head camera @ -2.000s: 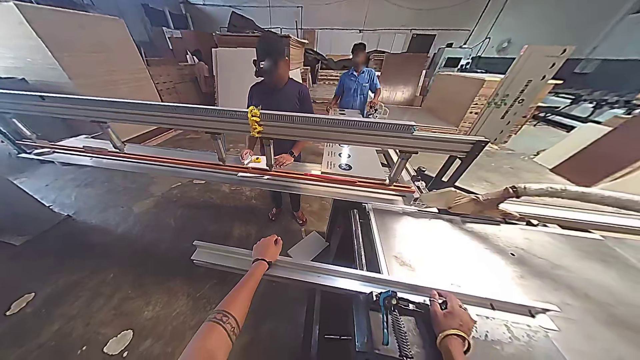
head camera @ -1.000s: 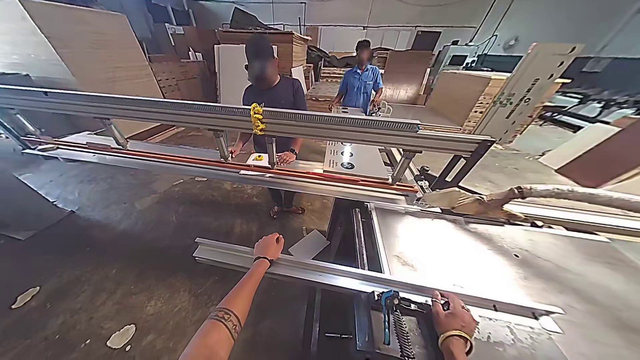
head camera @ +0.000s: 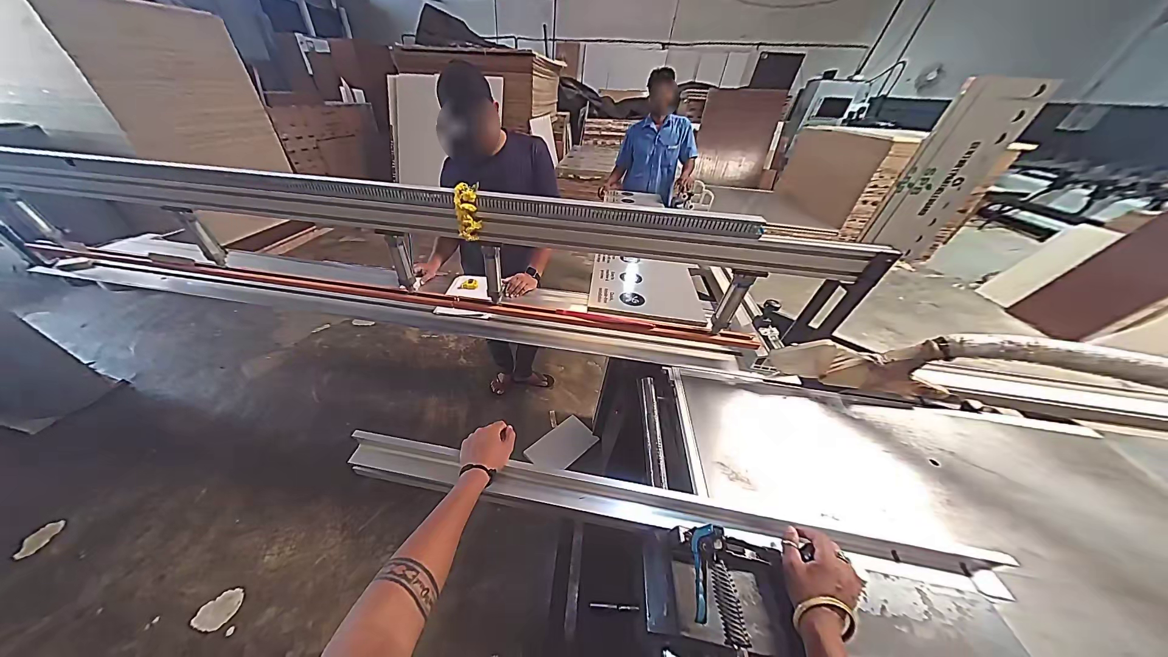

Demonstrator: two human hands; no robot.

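A long aluminium fence rail (head camera: 620, 498) lies across the near side of the machine, its left end over the floor. My left hand (head camera: 488, 447) is closed over the rail near that end. Near the rail's right end, my right hand (head camera: 818, 570) rests at its near edge around a small dark knob, mostly hidden by the fingers. A bracket with a blue lever (head camera: 703, 566) and a coiled spring (head camera: 729, 610) sits just left of my right hand. Beyond the rail is the smooth metal machine table (head camera: 785, 456).
A long clamping beam (head camera: 593, 212) with yellow flowers (head camera: 467, 212) crosses ahead. Behind it a person (head camera: 497, 164) has both hands by a tape measure (head camera: 469, 284); another person (head camera: 655, 151) stands farther back. A hose (head camera: 1049, 349) lies at right, and stacked boards (head camera: 493, 87) stand behind.
The nearer person's head and hands have shifted slightly behind the beam. My hands have stayed in place on the rail.
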